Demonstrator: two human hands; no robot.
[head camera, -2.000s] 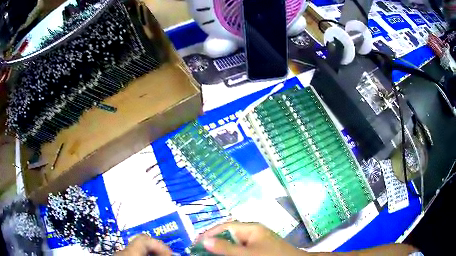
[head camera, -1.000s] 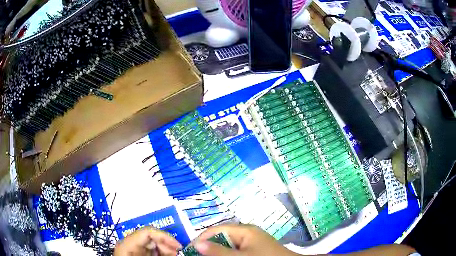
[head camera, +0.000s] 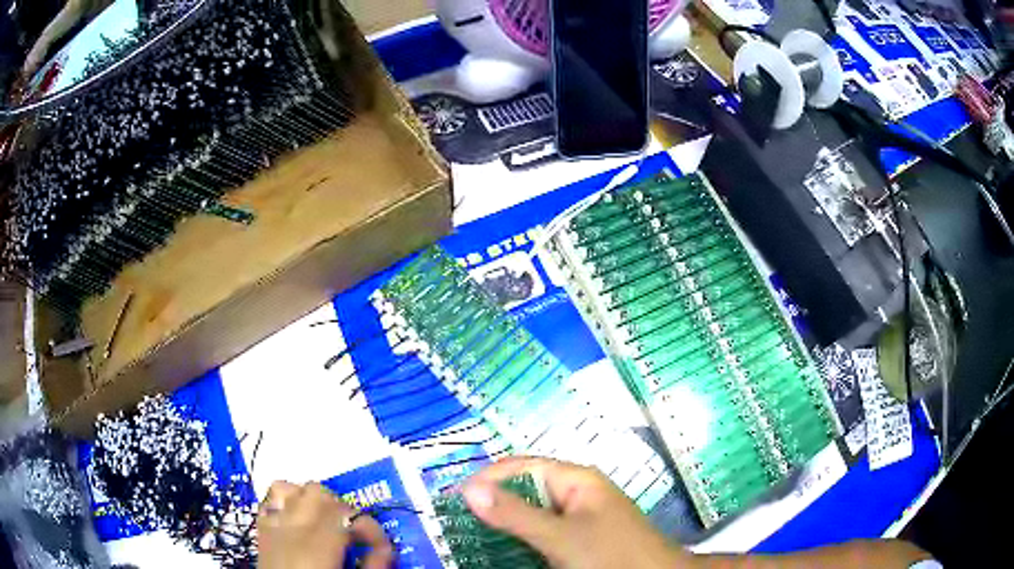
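Observation:
My right hand (head camera: 578, 517) holds a green PCB panel (head camera: 478, 531) at the bottom centre, thumb on top. My left hand (head camera: 317, 528) is just left of it, fingers curled, with a thin dark wire near the fingertips; whether it grips the wire is unclear. A tangled bunch of black lead wires with pale tips (head camera: 150, 456) lies at the lower left. A wired panel (head camera: 478, 345) lies flat at the centre, black wires pointing left. Stacked PCB panels (head camera: 689, 345) lie right of centre.
An open carton (head camera: 322, 250) at the upper left holds dense wired boards (head camera: 167, 133). A smartphone (head camera: 600, 78) stands before a pink and white fan (head camera: 500, 56). White reels (head camera: 789, 78), a dark block (head camera: 778, 222) and cables are at the right.
The held panel has moved up and shows more beside my right hand. My left hand has turned, with its fingers now curled down. The view has shifted slightly.

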